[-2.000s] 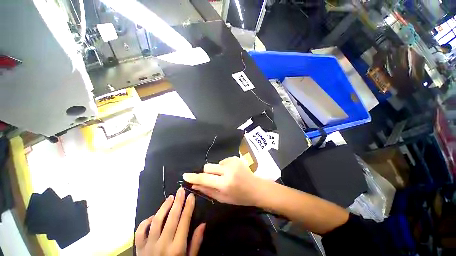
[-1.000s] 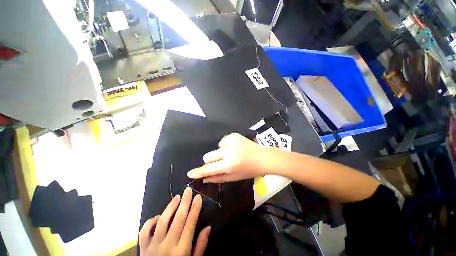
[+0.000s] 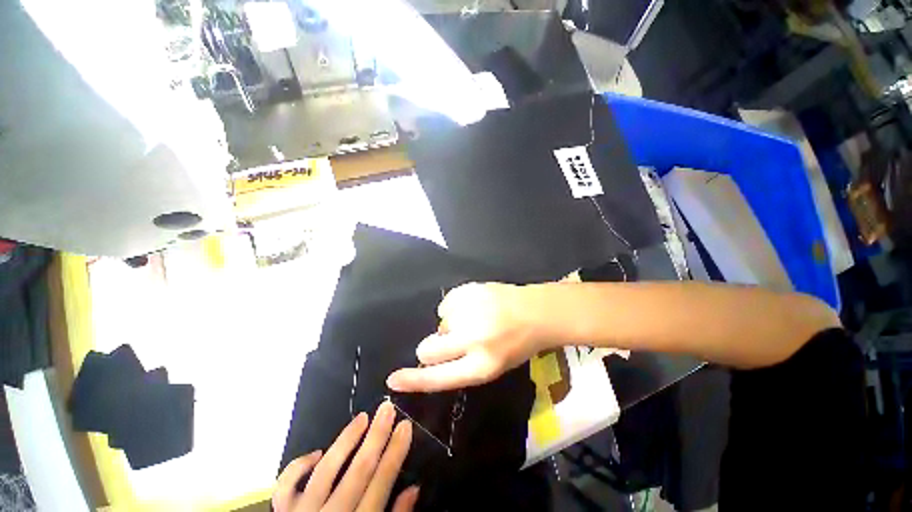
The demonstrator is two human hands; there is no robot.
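A black fabric panel (image 3: 385, 290) lies in front of me, partly on the white board. My left hand (image 3: 345, 470) rests on its lower part, fingers slightly spread, cut off by the bottom edge. My right hand (image 3: 480, 340) is on the panel above it, index finger extended and other fingers curled; whether it holds something is hidden. A thin white thread (image 3: 420, 427) runs from between my fingertips down to the right. Another pale line (image 3: 356, 380) shows on the cloth to the left.
The white board (image 3: 250, 350) has yellow edges and bears small black fabric pieces (image 3: 135, 405). The sewing machine head (image 3: 100, 150) is upper left. A black panel with a white label (image 3: 578, 172) lies beyond my right forearm. A blue bin (image 3: 720, 135) stands right.
The whole view has shifted, so the machine, labelled panel and bin sit further right. My right forearm now lies more level and covers most of the loose labels. My left hand stays on the cloth.
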